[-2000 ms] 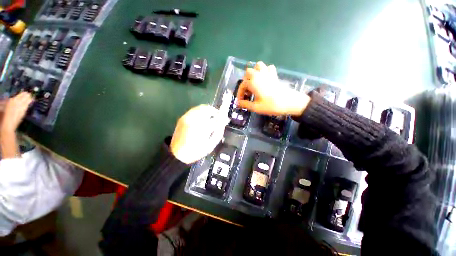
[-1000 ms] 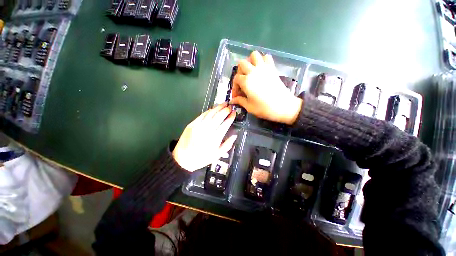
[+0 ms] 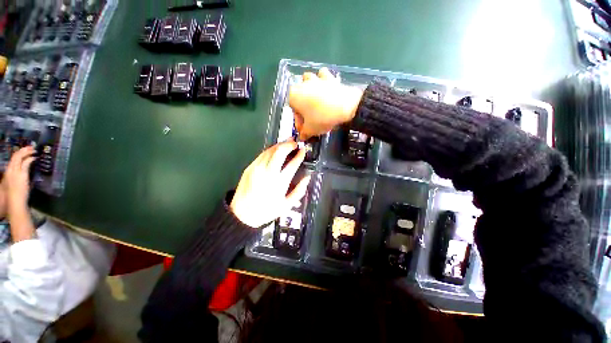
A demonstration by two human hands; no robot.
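A clear blister tray (image 3: 385, 175) holds black phone housings, with one in the near row (image 3: 345, 226) showing pale patches. My right hand (image 3: 320, 102) is over the far-left pocket, its fingers bent down onto the phone housing (image 3: 311, 149) there and covering most of it. My left hand (image 3: 266, 182) lies at that pocket's left edge, fingertips meeting the right hand's at the housing. Whether either hand pinches a small part is hidden by the fingers.
Two short rows of black blocks (image 3: 183, 80) stand on the green table beyond the tray, left. A thin black rod (image 3: 199, 5) lies behind them. A neighbour's hand (image 3: 18, 179) is at trays (image 3: 79, 100) far left. Stacked clear trays (image 3: 589, 144) are at the right edge.
My right hand has shifted slightly left and stays at the same pocket. My left hand's fingers have come up against the housing. The neighbour's hand is back in view.
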